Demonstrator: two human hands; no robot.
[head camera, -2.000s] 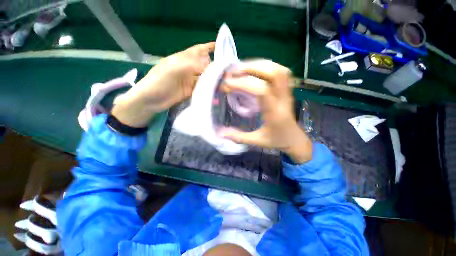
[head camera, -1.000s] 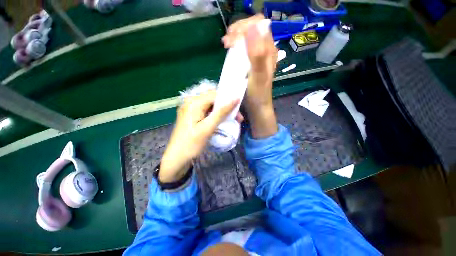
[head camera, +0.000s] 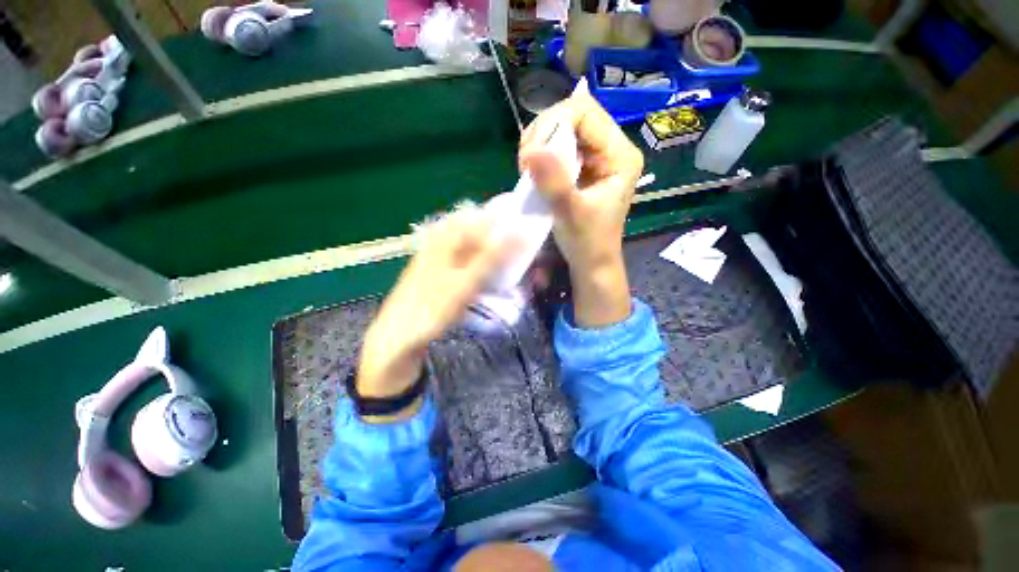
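Note:
White cat-ear headphones (head camera: 523, 235) are held above the dark mat, seen edge-on, headband slanting up to the right, with an ear cup at the lower end. My left hand (head camera: 447, 274) is blurred and grips the lower part of the headband near the cup. My right hand (head camera: 587, 173) grips the upper end, a pointed white tip showing above the fingers. A clear-white crinkly wad (head camera: 447, 216) shows behind my left hand. The inner side of the headphones is mostly hidden.
Pink-and-white headphones (head camera: 172, 430) lie at left. The dark mat (head camera: 492, 413) has a white scrap (head camera: 698, 254) at right. A blue basket (head camera: 637, 84), yellow-black box (head camera: 673, 127) and whitish bottle (head camera: 732, 132) stand behind the pale rail. Stacked dark liners (head camera: 927, 246) are at right.
In the past second, my right hand has moved slightly lower and nearer my left hand along the headband. Earlier, the headphones were held more open towards me, and the view has swung left.

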